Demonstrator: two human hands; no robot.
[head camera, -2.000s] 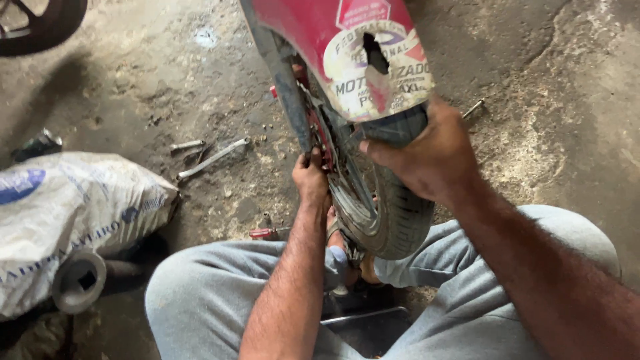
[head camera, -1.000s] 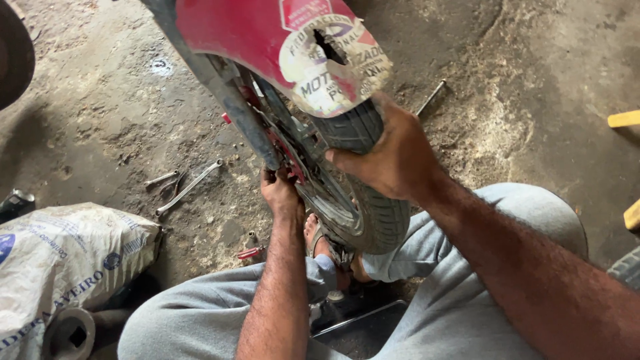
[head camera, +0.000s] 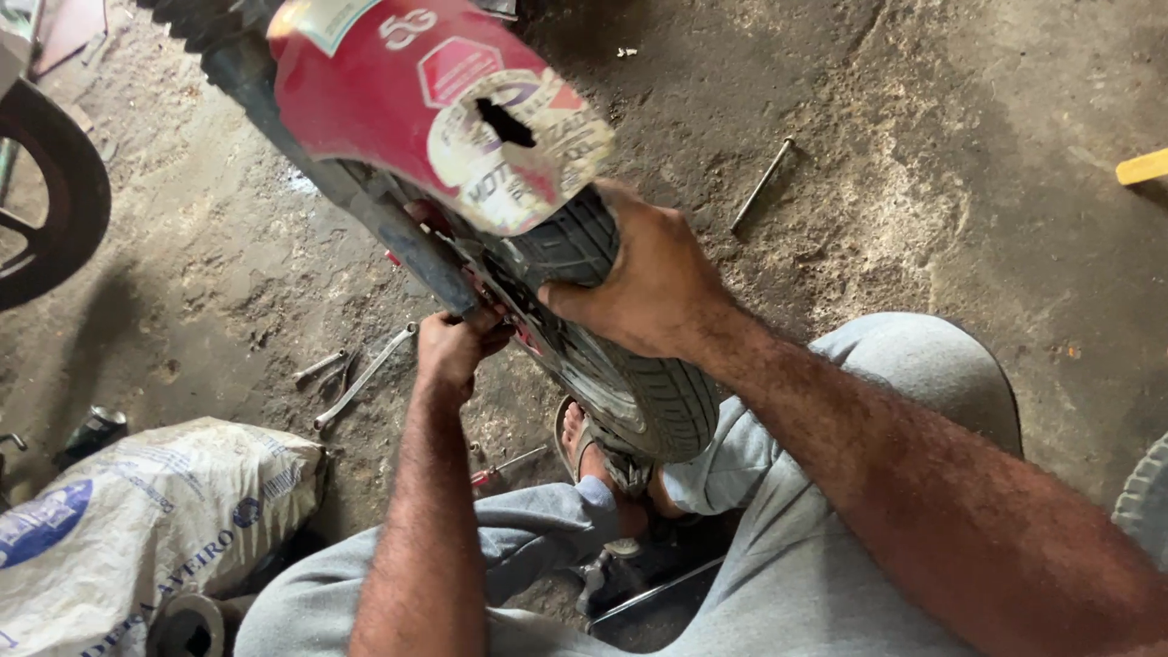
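A motorcycle's front wheel with a black tire (head camera: 671, 401) stands tilted between my legs. Over its upper part sits a red fender (head camera: 392, 109) with worn stickers and a jagged hole. My right hand (head camera: 648, 274) grips the tire just below the fender's edge, thumb on the near sidewall side. My left hand (head camera: 461, 347) is at the lower end of the dark fork leg (head camera: 424, 255), near the wheel's hub; its fingertips are partly hidden, and what they hold cannot be told. Red parts show beside the hub, behind the fork leg.
Wrenches (head camera: 367, 376) lie on the concrete floor at left, near a woven sack (head camera: 173, 511). A red-handled screwdriver (head camera: 484, 476) lies by my sandaled foot (head camera: 579, 438). A long bolt (head camera: 762, 185) lies beyond the tire. Another wheel (head camera: 64, 196) is at far left, a yellow piece (head camera: 1142, 167) at right.
The wheel and fender have swung relative to my legs, with my right hand still on the tire. My left hand stays at the fork's lower end. The view has shifted.
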